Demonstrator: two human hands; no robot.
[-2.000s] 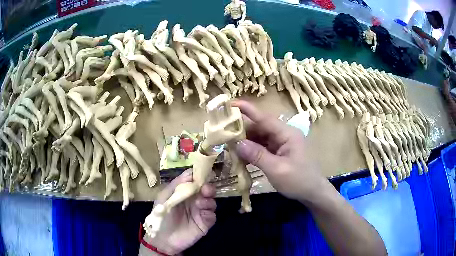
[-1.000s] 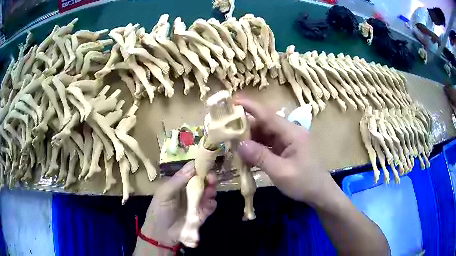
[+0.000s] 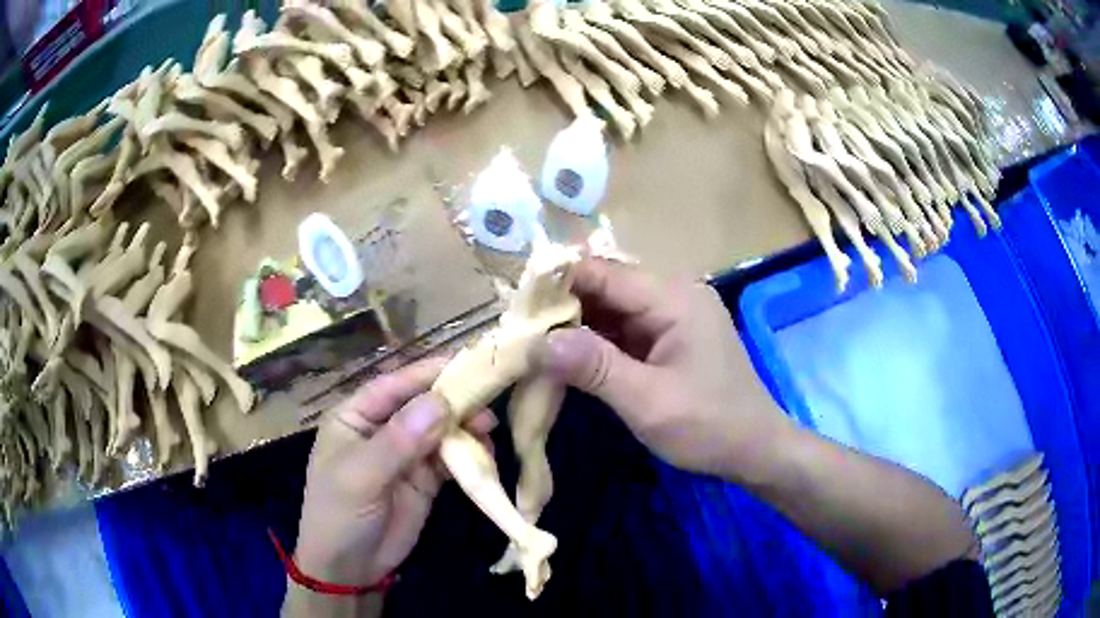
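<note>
A beige leg assembly (image 3: 492,366) is held up in front of the bench edge, its two legs hanging down with the feet close together. My left hand (image 3: 392,453) grips one leg at the thigh. My right hand (image 3: 657,362) holds the hip piece (image 3: 545,290) at the top, its fingers partly hiding it. Both hands are bare.
Loose legs (image 3: 91,326) heap at the left. Overlapping leg pairs (image 3: 869,175) line the back and right. Two white glue bottles (image 3: 503,203), a yellowish box (image 3: 284,316), a white oval cap (image 3: 329,255) and thin sticks (image 3: 398,354) lie mid-bench. A blue bin (image 3: 772,326) holds legs (image 3: 1016,537).
The view has shifted down and right, showing both bottles and the legs in the bin. The leg assembly is now tilted, its feet brought closer together. Both hands still hold it.
</note>
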